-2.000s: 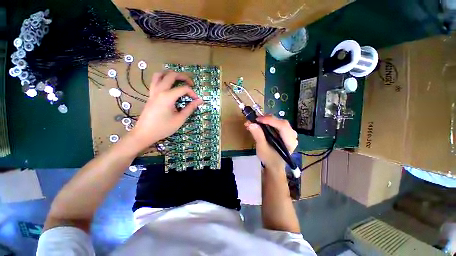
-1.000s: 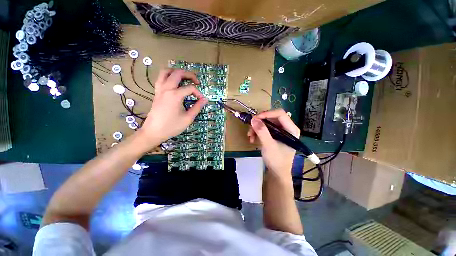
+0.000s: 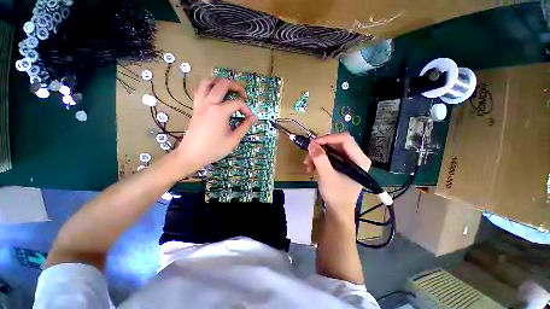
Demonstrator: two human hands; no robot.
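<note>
The green circuit board panel (image 3: 244, 175) lies on the cardboard mat (image 3: 135, 130). My left hand (image 3: 214, 121) is over the panel's upper left part, thumb and forefinger pinched at the boards, seemingly on a thin dark wire lead; the fingers hide most of it. My right hand (image 3: 338, 172) grips the black soldering iron (image 3: 347, 166) like a pen. Its metal tip, with a thin bent tube beside it, points left and reaches the panel's right part, just right of my left fingertips. Whether the tip touches is too small to tell.
White leaded discs (image 3: 185, 67) lie left of the panel. A black wire bundle (image 3: 102, 36) with clustered discs is upper left. A fan housing (image 3: 253, 27) and jar (image 3: 368, 57) stand behind. The black solder unit (image 3: 386, 130), spool (image 3: 439, 78) and carton (image 3: 500, 133) are right. A loose board piece (image 3: 301, 102) is nearby.
The iron's tip has moved left from beside the panel onto its right part, where it has stayed for the last second. My left hand keeps its pinch. The whole view has shifted slightly.
</note>
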